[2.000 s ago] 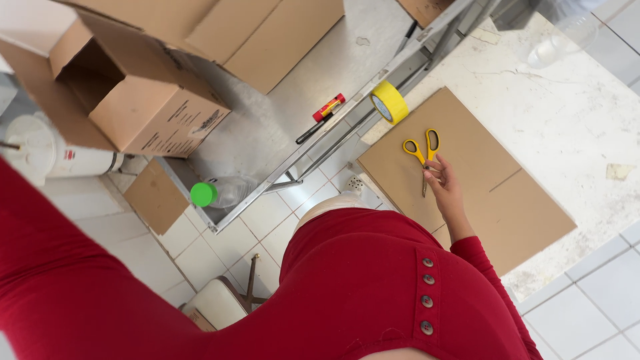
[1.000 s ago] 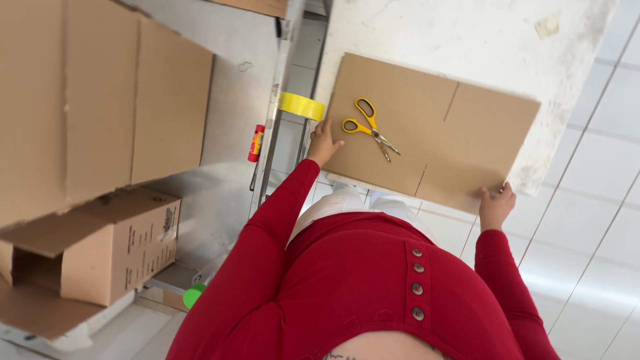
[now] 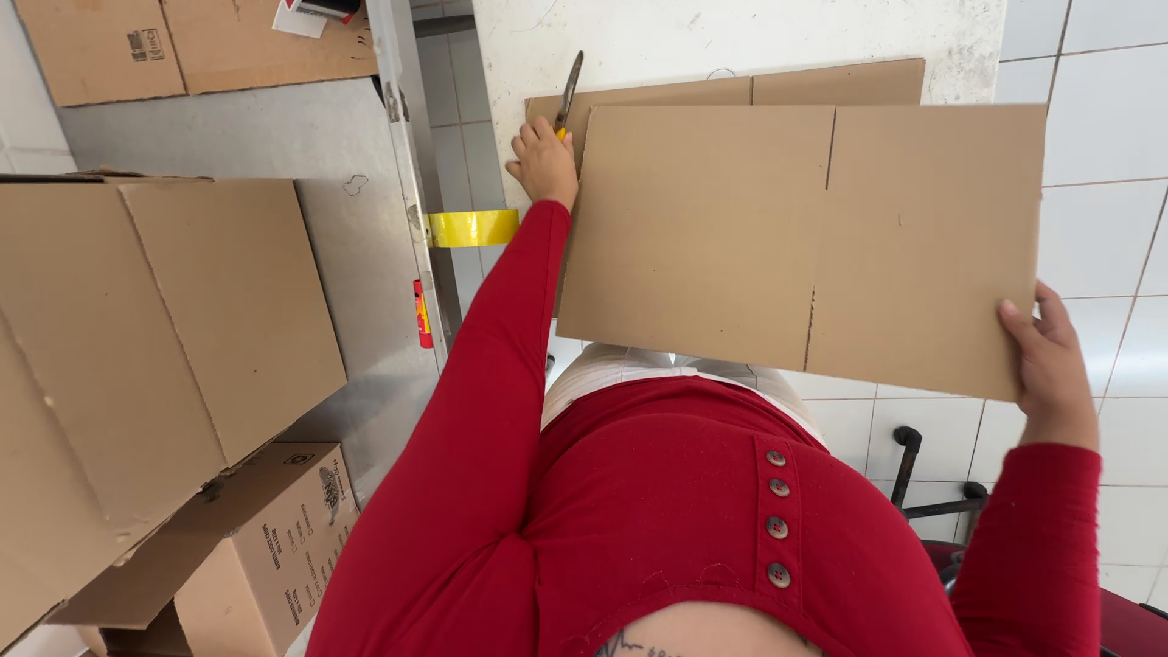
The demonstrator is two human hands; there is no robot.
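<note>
My right hand (image 3: 1054, 356) grips the right edge of a flat cardboard sheet (image 3: 712, 228), its thumb on top. The sheet has a slit running in from its far edge and another cut line at its near edge. Beneath it a second cardboard piece (image 3: 839, 82) shows along the far side and the left. My left hand (image 3: 545, 162) is closed around the yellow handles of a pair of scissors (image 3: 570, 89), at the sheet's far left corner, with the blades pointing away from me. The fingers cover most of the handles.
The cardboard lies over a white worktop (image 3: 639, 36). To the left, a roll of yellow tape (image 3: 473, 228) and a red glue stick (image 3: 422, 313) are at the edge of a metal table (image 3: 356, 137). Large cardboard boxes (image 3: 219, 301) stand further left. Part of a chair (image 3: 931, 497) shows at the lower right.
The scissors lay on the cardboard one second ago; my left hand now holds them at its far left. The upper sheet has shifted, and a second piece shows under it.
</note>
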